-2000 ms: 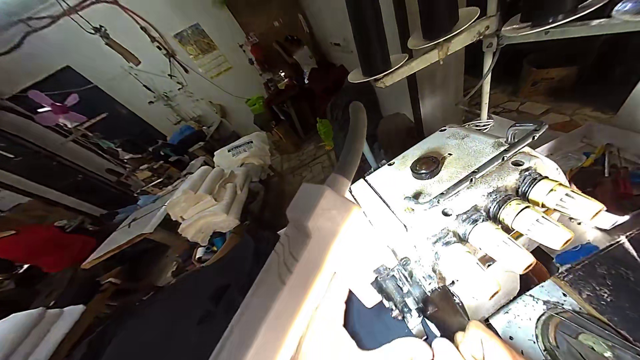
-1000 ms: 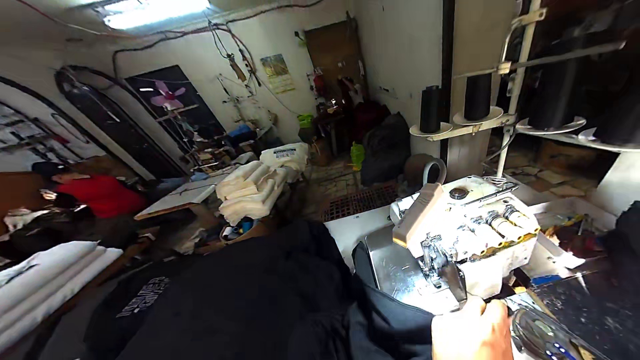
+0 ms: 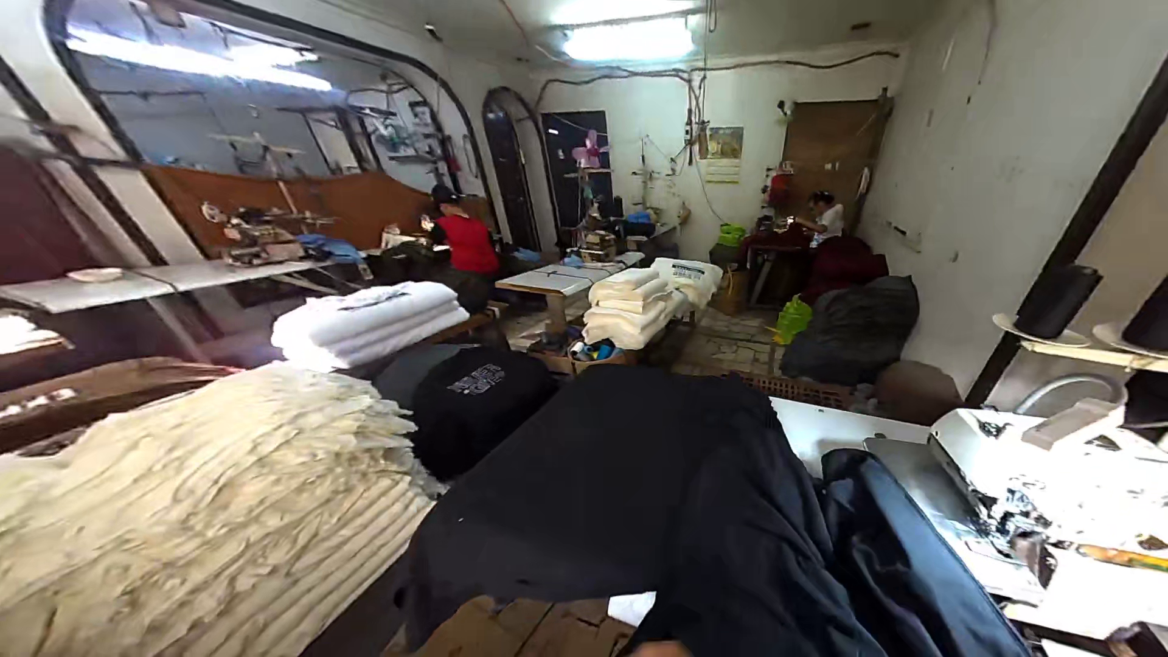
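Note:
Dark cloth (image 3: 584,474) spreads across the lower middle and hangs over the front of the work surface. More dark cloth (image 3: 899,557) lies in folds beside the metal plate of a serger sewing machine (image 3: 1040,484), at the right. At the bottom edge, a small patch of skin, part of a hand, shows against the cloth; which of my hands it is, I cannot tell, nor whether it grips the cloth. The rest of my hands is out of view. Black thread cones (image 3: 1058,301) stand on a rack above the machine.
Stacked cream fabric pieces (image 3: 219,511) fill the lower left. White folded cloth (image 3: 370,319) and a black printed bundle (image 3: 479,401) lie behind them. A person in red (image 3: 468,242) sits farther back, another person (image 3: 826,217) near the door. A dark sack (image 3: 853,328) stands by the right wall.
The view has swung left and leveled. The hand seen by the machine one second ago no longer shows there. The dark cloth is now spread wider across the view.

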